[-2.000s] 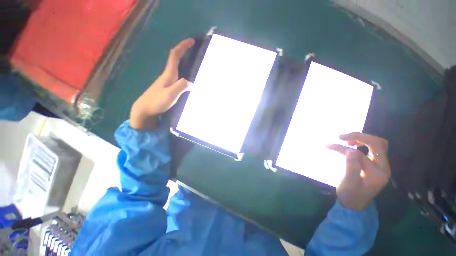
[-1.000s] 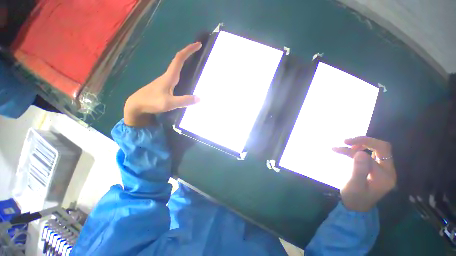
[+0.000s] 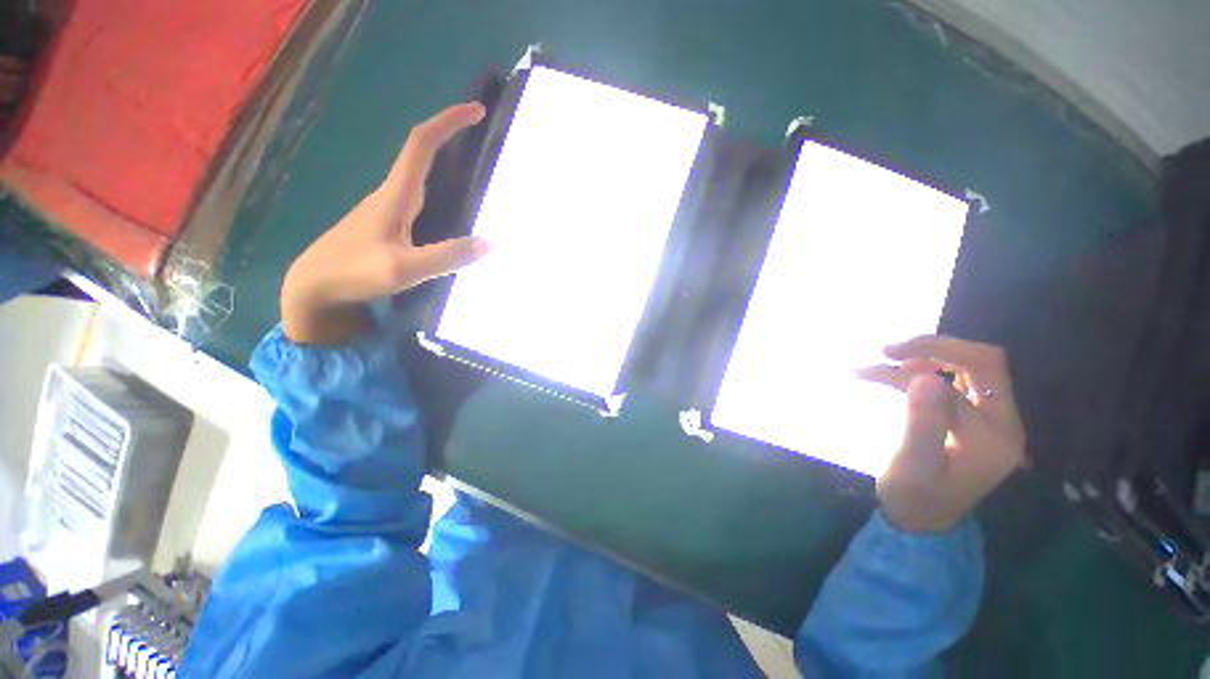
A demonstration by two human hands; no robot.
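Two tablets with glaring white screens lie side by side on the green mat, the left tablet (image 3: pixel 577 232) and the right tablet (image 3: pixel 839 305). Pale bits sit at their corners, and a dark carrier strip (image 3: pixel 710 265) shows between them. My left hand (image 3: pixel 378 246) is at the left tablet's left edge, fingers spread, thumb tip over the screen's edge; it holds nothing. My right hand (image 3: pixel 949 425) is over the lower right part of the right tablet, fingers bent and apart, holding nothing; whether a fingertip touches the glass I cannot tell.
A red-orange sheet (image 3: pixel 146 120) with crinkled clear plastic (image 3: pixel 199 303) lies at the bench's left end. A dark stack (image 3: pixel 1128 517) is at the right. On the floor at lower left are a pale tote (image 3: pixel 100 464), a slotted rack (image 3: pixel 139 646) and a blue bin (image 3: pixel 19 586).
The whole view has shifted, so bench, tablets and hands appear further left and slightly higher. Since the oldest frame, my left thumb has straightened over the left tablet's edge.
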